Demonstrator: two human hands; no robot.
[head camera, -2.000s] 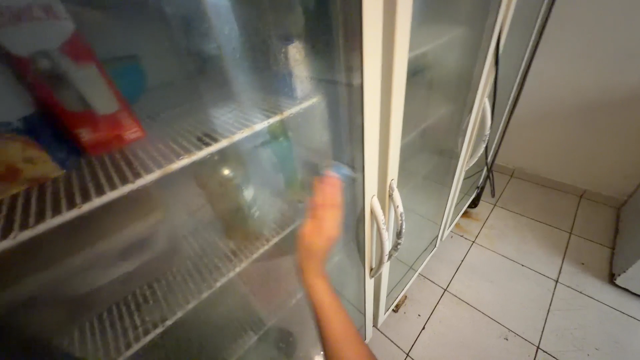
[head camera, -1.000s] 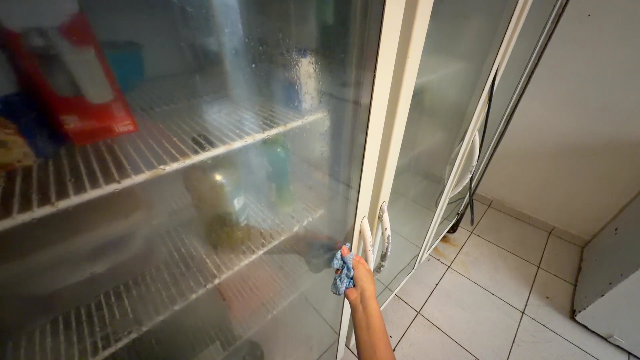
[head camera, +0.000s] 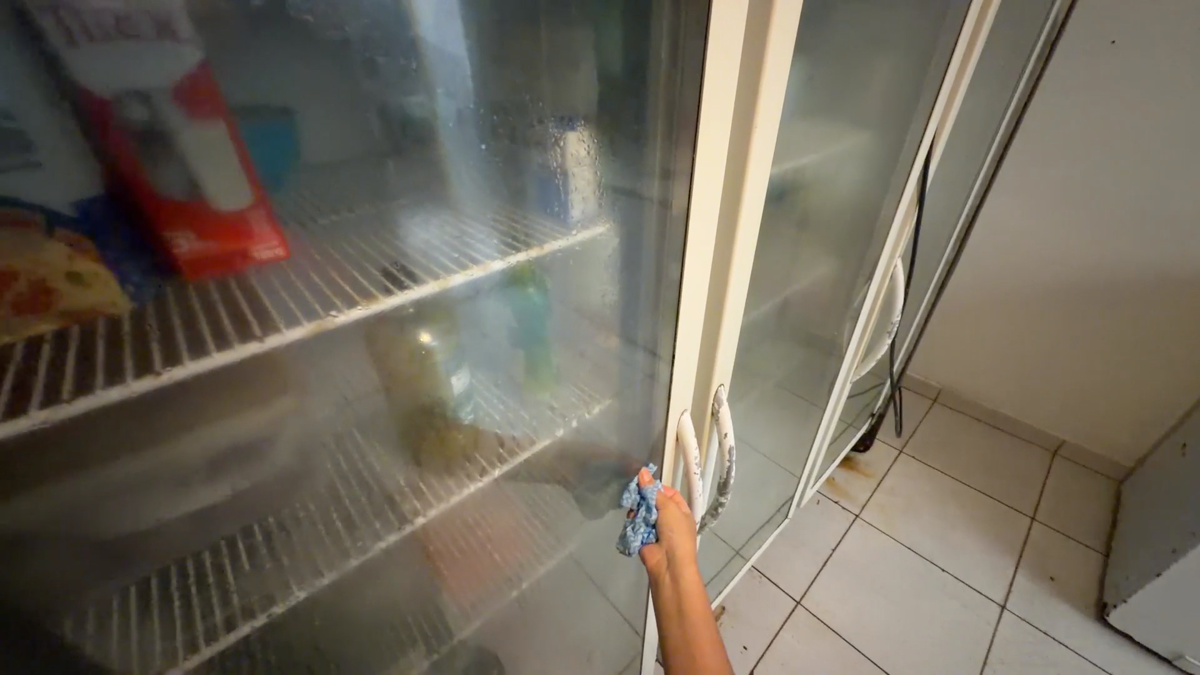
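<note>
My right hand (head camera: 671, 525) is closed around a crumpled blue cloth (head camera: 639, 514), near the right edge of a glass refrigerator door (head camera: 619, 309). Whether the cloth touches the glass cannot be told. Just right of the hand are two curved white door handles, the nearer one (head camera: 691, 464) and a second one (head camera: 722, 459) with worn paint. Moisture and droplets mark the glass. Behind it, a red and white carton (head camera: 187, 169) stands on a wire shelf (head camera: 309, 328), and a glass jar (head camera: 422, 384) is on the shelf below. My left hand is out of view.
More glass doors with a white handle (head camera: 881, 319) continue to the right, and a black cable (head camera: 917, 234) hangs there. White floor tiles (head camera: 947, 506) lie below, beside a pale wall (head camera: 1087, 234). A white cabinet or appliance (head camera: 1158, 562) stands at the right edge.
Since two seconds ago my right hand has moved down the glass to beside the handles. Over the last second it has stayed near them, holding the blue cloth.
</note>
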